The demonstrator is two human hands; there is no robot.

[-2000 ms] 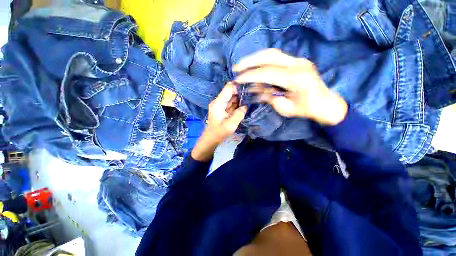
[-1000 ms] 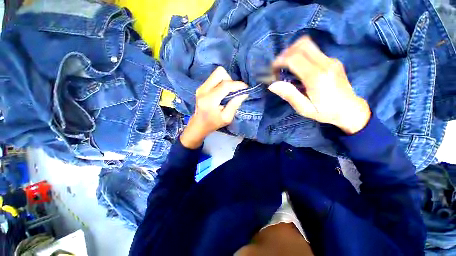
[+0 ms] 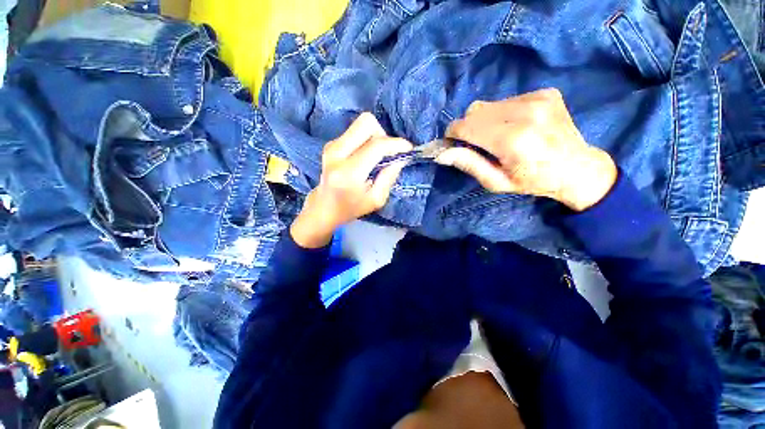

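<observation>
A mid-blue denim jacket (image 3: 470, 75) lies spread in front of me, with double stitch lines at its right. My left hand (image 3: 352, 172) pinches a folded denim edge (image 3: 394, 159) of it between thumb and fingers. My right hand (image 3: 533, 151) is closed around small thread snips (image 3: 432, 149), mostly hidden in the palm. Their short metal blades show between the two hands, at the end of the pinched edge. Whether the blades touch the cloth I cannot tell.
Another denim jacket (image 3: 168, 167) lies at the left. The yellow tabletop (image 3: 264, 38) shows at the top. A blue crate (image 3: 338, 281) shows below. Darker denim (image 3: 738, 335) is at the lower right. A red object (image 3: 77, 329) stands on the pale floor at lower left.
My right hand was raised and blurred; now it is lower, its snips close to the left hand. My left hand first worked nearer the middle, then moved left with the pinched edge.
</observation>
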